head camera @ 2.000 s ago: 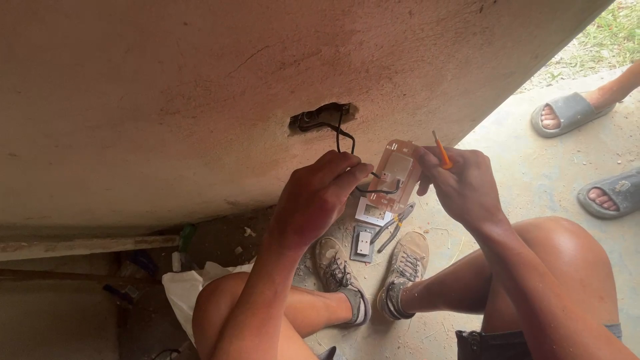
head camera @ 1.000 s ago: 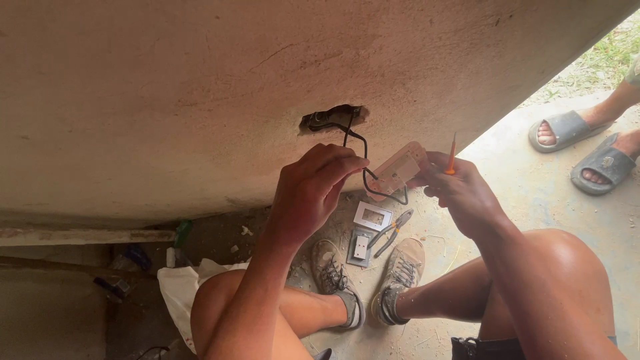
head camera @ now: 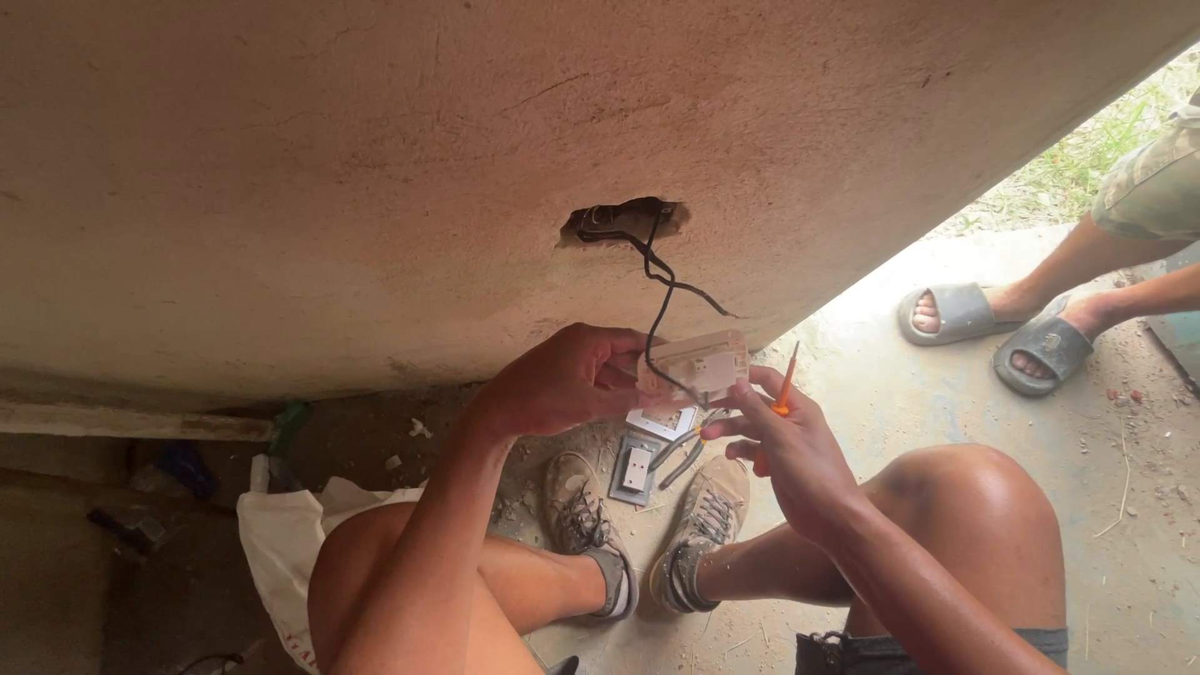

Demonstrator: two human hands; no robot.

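My left hand (head camera: 583,380) grips the left end of a white plastic outlet plate (head camera: 698,364), seen from its back. My right hand (head camera: 783,436) touches the plate's lower right edge and also holds an orange-handled screwdriver (head camera: 782,405), its tip pointing up. Two black electrical wires (head camera: 656,267) come out of a rough hole (head camera: 626,220) in the wall. One runs down to the back of the plate; whether it is fastened there I cannot tell. The other ends loose, with a bared tip, above the plate.
On the floor between my shoes lie a white frame (head camera: 662,422), a grey outlet with a white socket (head camera: 636,469) and pliers (head camera: 682,455). A white sack (head camera: 281,544) is by my left knee. Another person's feet in grey slides (head camera: 952,314) stand at the right.
One wire now hangs loose, pointing right, away from my fingers. My left hand has moved from the wires to the plate. The other person's feet have shifted.
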